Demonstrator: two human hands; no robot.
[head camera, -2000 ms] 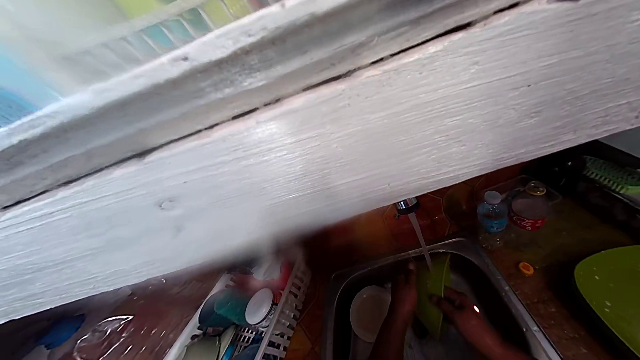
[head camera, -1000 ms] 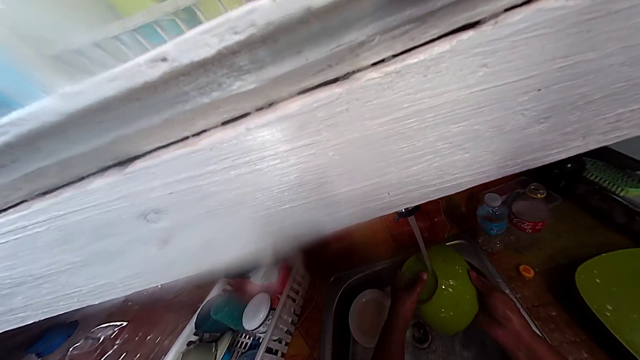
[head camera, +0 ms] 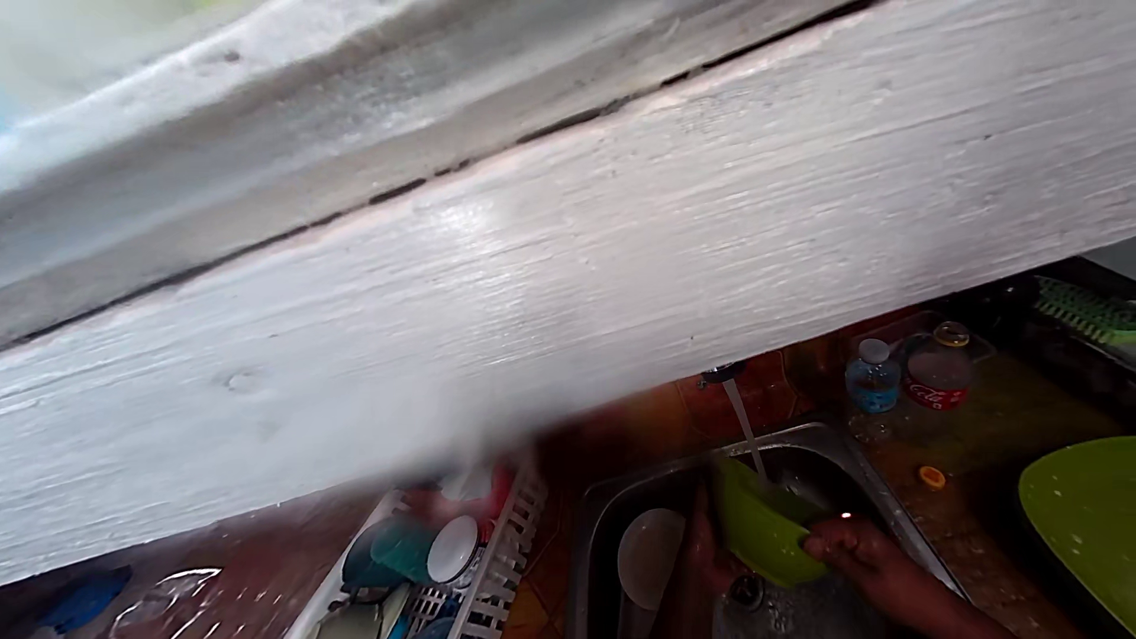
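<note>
Over a metal sink (head camera: 896, 497), a green bowl (head camera: 765, 532) is tilted, its inside toward a stream of water from the faucet (head camera: 723, 371). My right hand (head camera: 848, 543) grips the bowl's right rim. On the bowl's left side is my left hand (head camera: 710, 559), its fingers partly hidden by shadow and the bowl. A pale round dish (head camera: 650, 555) lies in the sink's left part, beside my left forearm. The drain (head camera: 745, 590) shows below the bowl.
A whitish wooden beam (head camera: 568, 266) crosses the view and hides much. Left of the sink stands a white dish rack (head camera: 515, 550) with cups. At right are a small bottle (head camera: 873, 386), a Coca-Cola bottle (head camera: 939, 373), an orange cap (head camera: 931, 477) and a large green plastic item (head camera: 1083, 524).
The green bowl has turned: a second ago its rounded outside faced the view, and now its inside shows under the water. Both hands have shifted with it.
</note>
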